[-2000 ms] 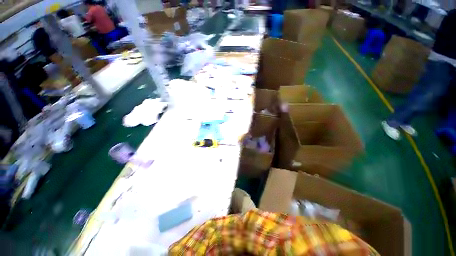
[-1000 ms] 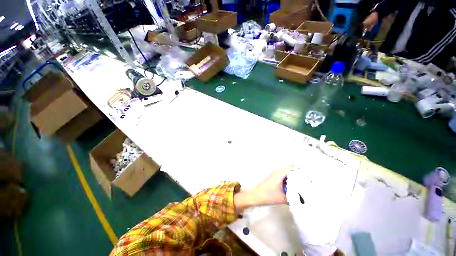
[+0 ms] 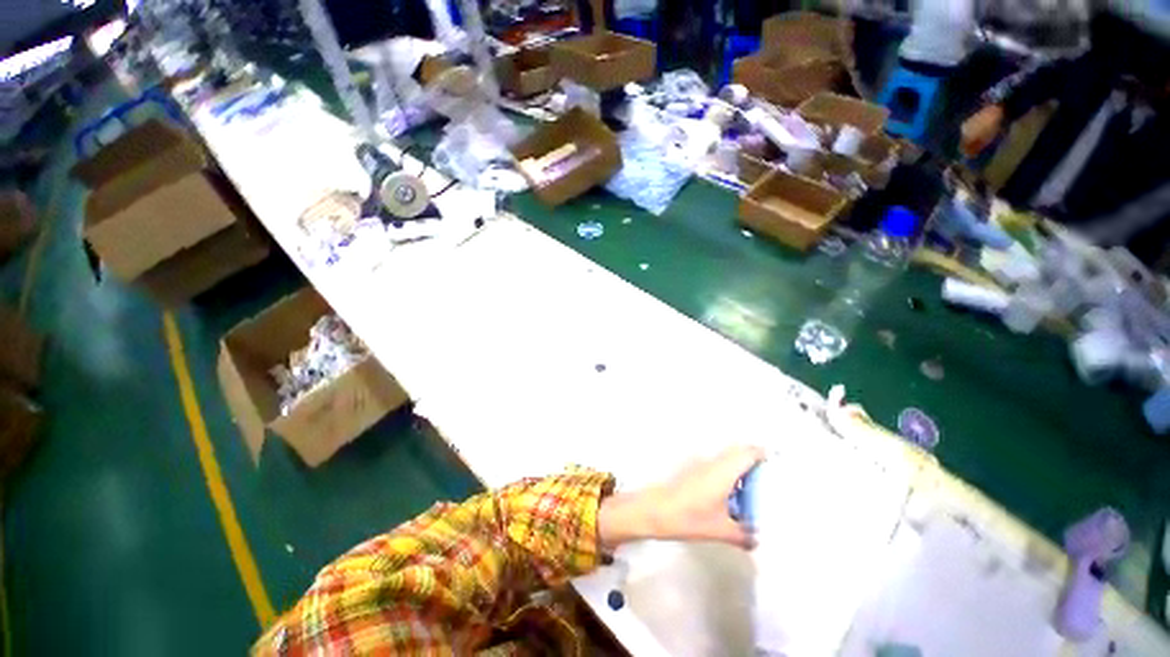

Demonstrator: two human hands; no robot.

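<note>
My left hand (image 3: pixel 686 503), bare, reaches in from the lower left in a yellow-and-red checked sleeve. Its fingers are closed around a small object with a dark blue round end (image 3: pixel 744 494); glare hides the rest. Right of it is a washed-out white area, and I cannot tell if my gloved right hand or a cloth is in it. A lilac handheld fan (image 3: pixel 1088 590) lies at the bench's right end.
The white bench (image 3: pixel 565 347) runs to the upper left. A disc-shaped tool (image 3: pixel 402 193) stands at its far end. A blue-capped bottle (image 3: pixel 866 289), a round grille (image 3: pixel 917 427) and small trays (image 3: pixel 793 212) are on the green surface. A carton of parts (image 3: pixel 314 379) is on the floor.
The view has swung from along the bench to across it, then shifted slightly. My left hand came into view and keeps hold of the small object. The lilac fan shows lower and further left.
</note>
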